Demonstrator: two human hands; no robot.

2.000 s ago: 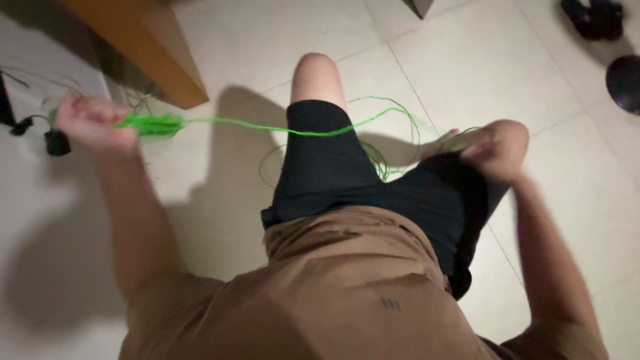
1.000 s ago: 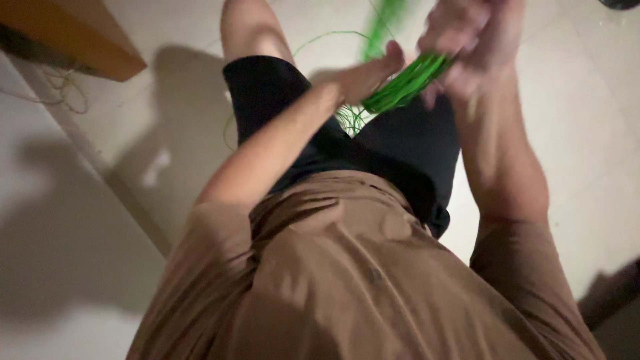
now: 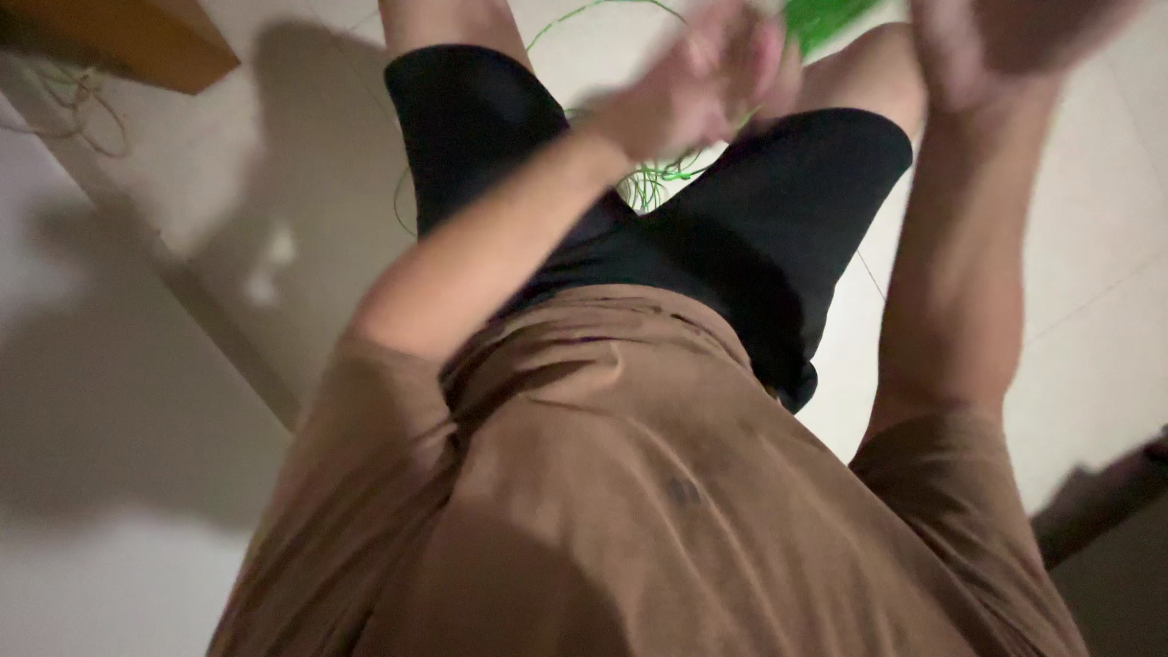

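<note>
A bundle of bright green cord shows at the top edge, between my two hands and partly cut off by the frame. Just left of it is my left hand, blurred, with its fingers curled; whether it grips any cord is unclear. My right hand is at the top right, also blurred and partly out of view, and its fingers cannot be made out. Loose loops of thin green cord lie between my thighs, below my left hand. One strand arcs over the floor beyond my left knee.
Pale tiles make up the floor. At the upper left stands a wooden furniture piece, with thin tangled strands beside it. A dark object lies at the lower right. Black shorts cover my thighs.
My left hand, far out to the left two seconds ago with the green bundle, is now near the middle. My right hand has risen from my right knee. The view has shifted.
</note>
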